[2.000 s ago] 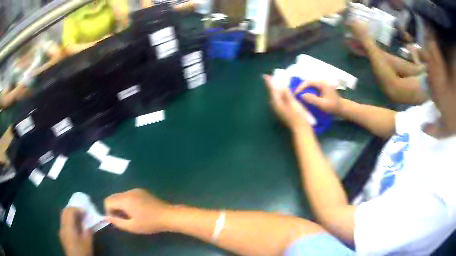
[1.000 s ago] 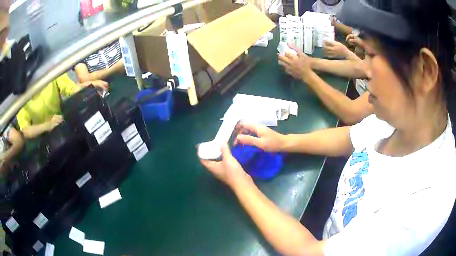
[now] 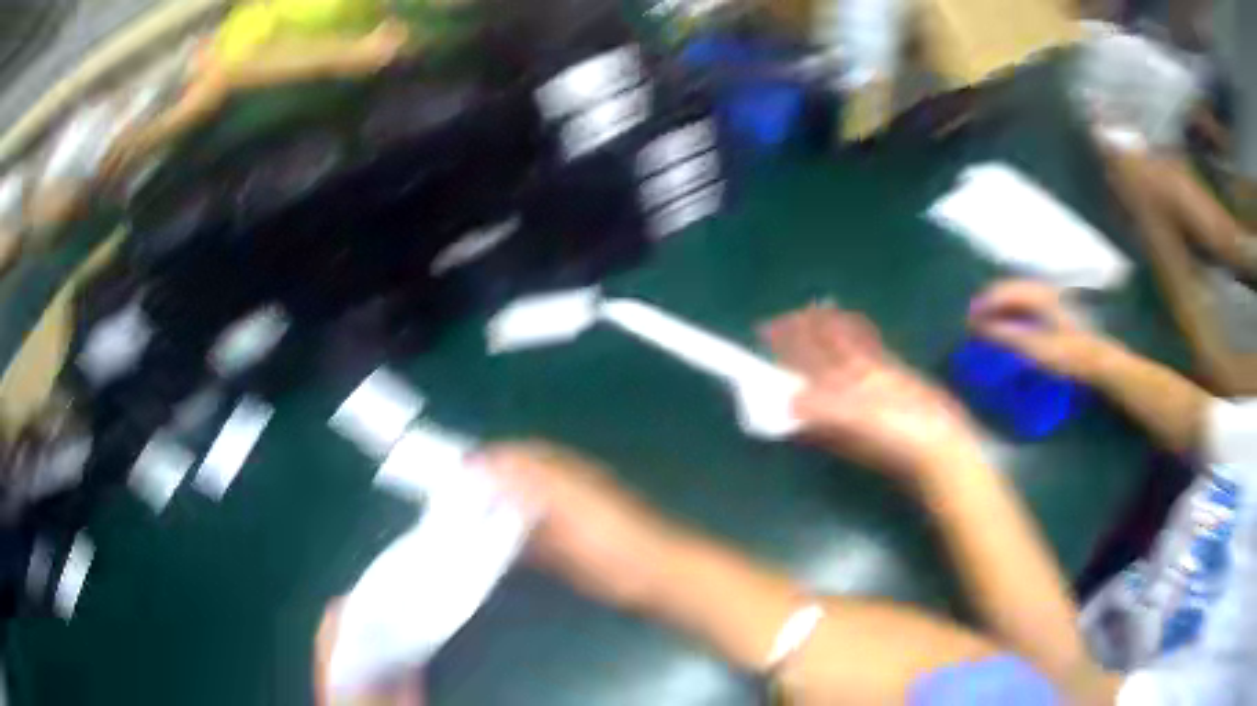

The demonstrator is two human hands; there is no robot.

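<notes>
The view is blurred. A wrinkled white bag point(image 3: 434, 593) is stretched between my two hands at the lower left. My right hand point(image 3: 552, 517) is closed on its upper end; the fingertips are smeared. My left hand point(image 3: 328, 651) is at its lower end, mostly hidden behind the bag and cut by the bottom edge. Whether anything is inside the bag cannot be told. A white handheld device point(image 3: 696, 345) lies on the green table point(image 3: 689, 483), its wide head beside the neighbour's open hand point(image 3: 875, 400).
Black boxes point(image 3: 414, 179) with white labels form a wall at the back left. White slips point(image 3: 545, 320) lie scattered before them. On the right are a white carton point(image 3: 1027, 228), the neighbour's other hand on a blue cloth point(image 3: 1013, 379), and a blue bin point(image 3: 758, 104) behind.
The view has swung back left, bringing my hands and the bag into the picture. The neighbour's device, held in hand before, now lies on the table near the slips.
</notes>
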